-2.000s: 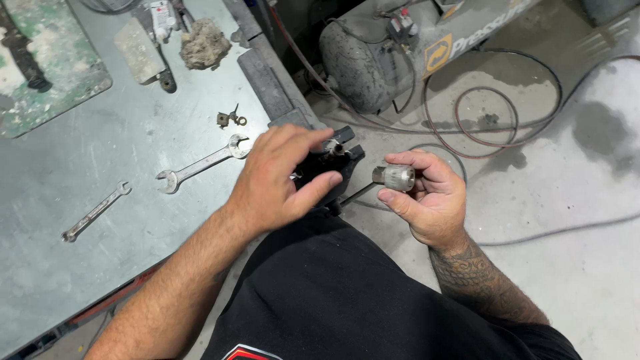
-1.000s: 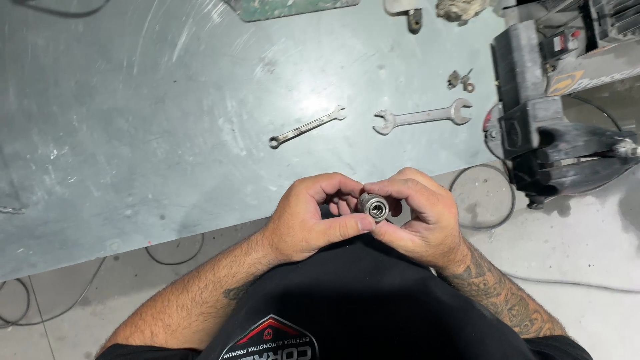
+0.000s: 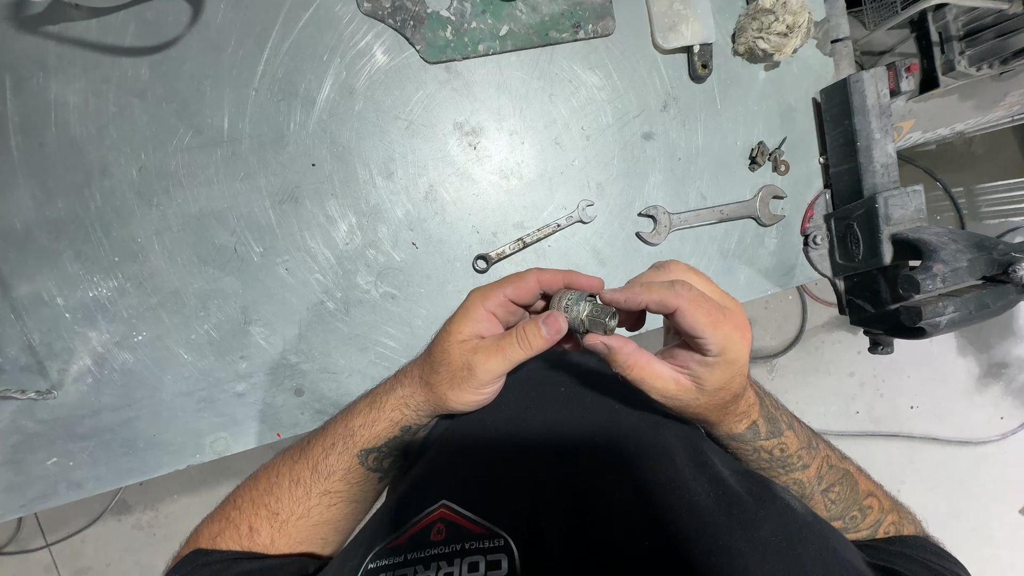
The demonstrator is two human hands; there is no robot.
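Observation:
A knurled metal quick-connect air coupler (image 3: 582, 312) with a hex end is held between both hands, above the table's front edge. My left hand (image 3: 500, 340) grips its knurled sleeve between thumb and fingers. The fingertips of my right hand (image 3: 680, 336) are at the hex end, thumb below and index finger above. Beyond the hands, a combination wrench (image 3: 534, 236) lies on the metal table (image 3: 240, 264). To its right is a larger double open-end wrench (image 3: 712, 214). Small metal hardware pieces (image 3: 768, 156) lie behind that wrench.
A bench vise (image 3: 872, 208) stands at the table's right edge. Toward the back are a paint-stained green board (image 3: 512, 28), a scraper (image 3: 684, 28) and a wadded rag (image 3: 772, 32). A drill bit (image 3: 28, 394) lies far left. Hoses (image 3: 920, 436) run over the floor.
My left hand has left the vise and joined my right at the coupler. The coupler has turned from its open end facing up to lying sideways. The view has shifted left along the table.

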